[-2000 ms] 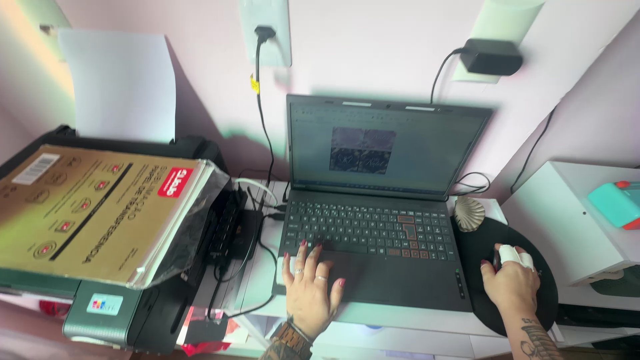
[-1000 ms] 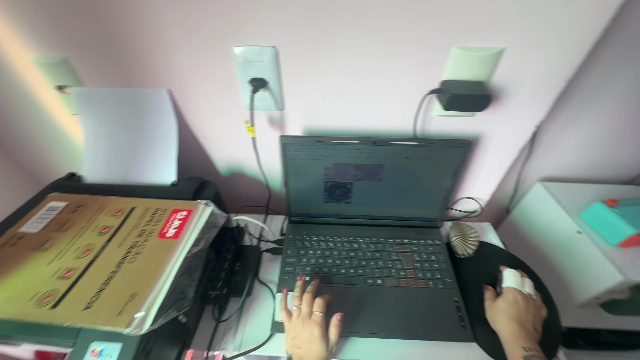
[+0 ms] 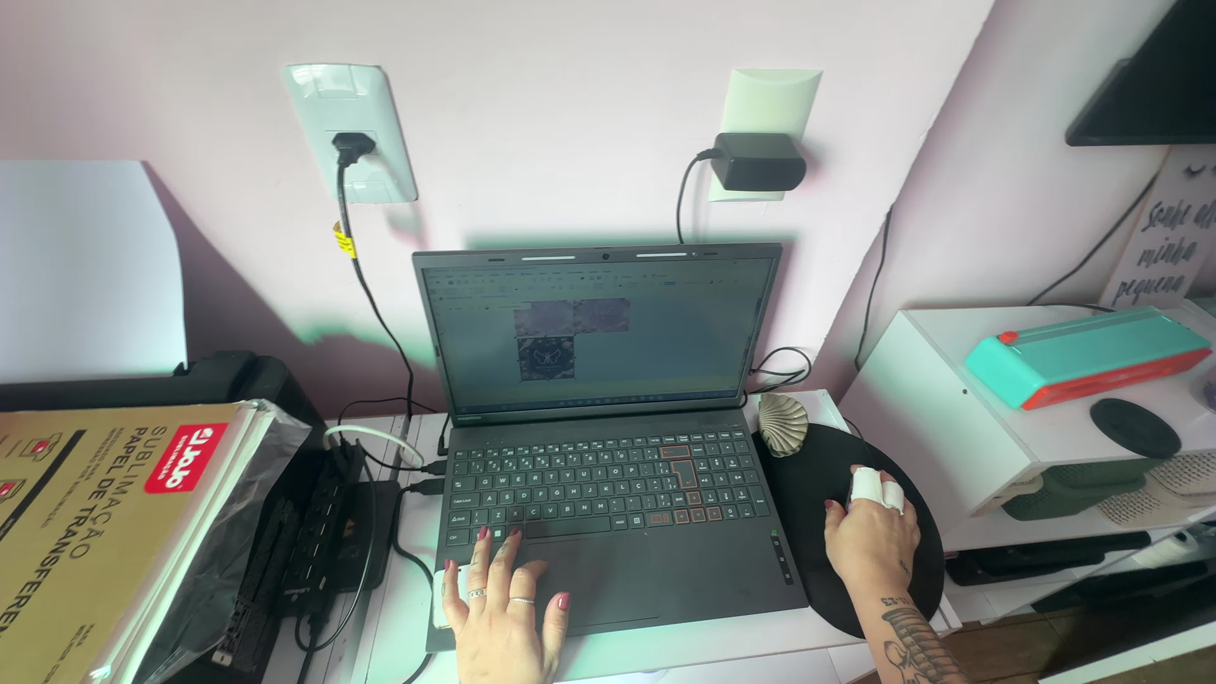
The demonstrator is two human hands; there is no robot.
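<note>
A dark laptop stands open on a white desk, its screen showing small dark image tiles, one with a butterfly shape. My left hand, with rings and painted nails, rests fingers apart at the lower left of the keyboard, the fingertips by the bottom key row. A white sticker or pad lies partly under its fingers. My right hand, with white wraps on two fingers, lies over a mouse, mostly hidden, on a round black mouse pad. A seashell sits at the pad's upper edge.
At left, a yellow-brown package of sublimation paper lies on a black printer with white paper upright behind. Cables and a black power strip run beside the laptop. A white cabinet at right bears a teal-and-orange device.
On the screen, the upper-right tile and the lower dark tile look different from two seconds ago, when the tiles formed a fuller block. Both hands keep about the same places. The view has shifted.
</note>
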